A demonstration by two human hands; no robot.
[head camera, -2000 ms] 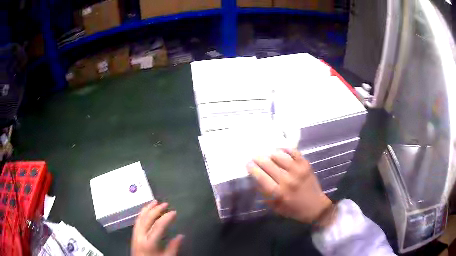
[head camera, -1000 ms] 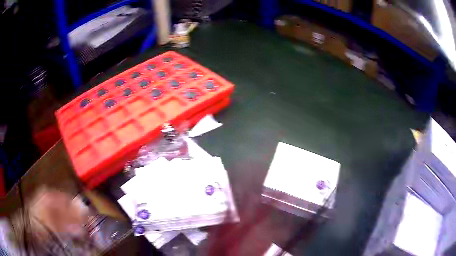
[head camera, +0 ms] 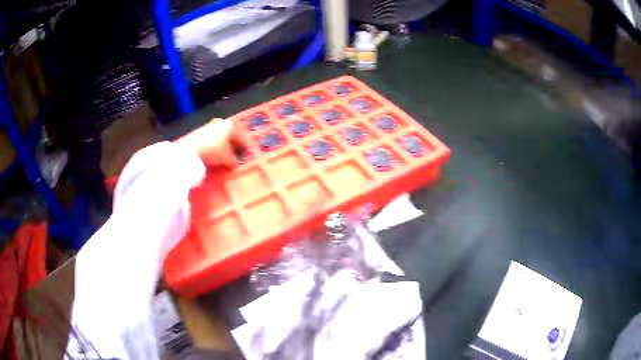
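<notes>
My left hand (head camera: 219, 144), in a white sleeve, reaches over the orange-red compartment tray (head camera: 309, 190). Its fingertips are at a pocket with a dark disc at the tray's left part; whether they grip the disc is hidden. Dark discs (head camera: 353, 134) sit in the back and right pockets, and several front pockets are empty. White leaflets (head camera: 372, 316) lie fanned in front of the tray beside a crumpled clear bag (head camera: 337, 246). A white box (head camera: 531, 309) with a dark round mark lies at the lower right. My right hand is not in view.
The green bench top (head camera: 492, 155) extends right of the tray. A small white bottle (head camera: 365, 50) stands behind it by a wooden post (head camera: 336, 28). Blue racking (head camera: 172, 63) is at the back left. Brown cardboard (head camera: 49, 302) is at the lower left. A grey shape, unclear, shows at the right edge.
The view has swung left, from the box stacks to the tray. My left hand has moved from beside the small white box to over the tray. My right hand has left the picture.
</notes>
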